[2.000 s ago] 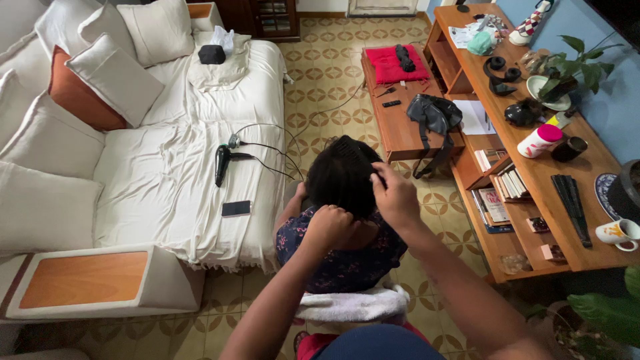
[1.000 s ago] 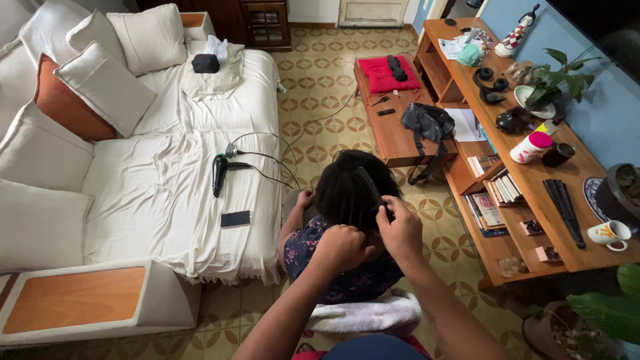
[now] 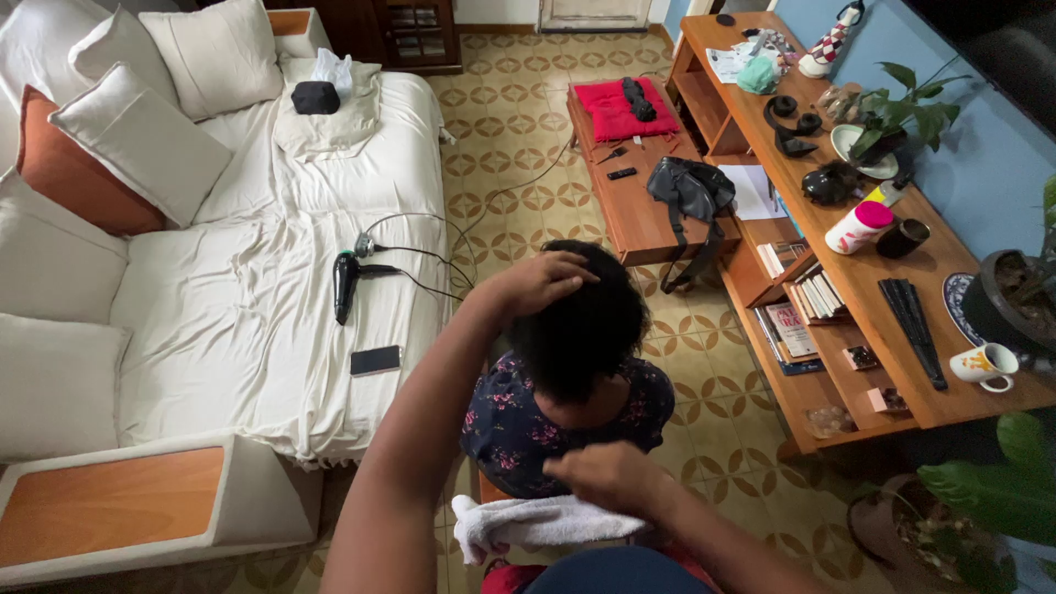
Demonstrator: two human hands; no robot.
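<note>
A seated person with short dark hair and a navy floral top is in front of me, back towards me. My left hand lies flat on the top left of the hair, fingers extended. Behind the person's upper back is my right hand, blurred, with its fingers curled; whether the comb is in it cannot be seen. A white towel lies just below that hand. On the sofa to the left are a black hair dryer and a phone.
A white-covered sofa runs along the left. Dryer cables hang off its edge to the tiled floor. Ahead is a low wooden table with a black bag; along the right, a wooden shelf unit holds a mug and plants.
My left hand has moved up from the back of the head onto its top. My right hand, earlier holding a black comb at the hair, has dropped behind the person's back.
</note>
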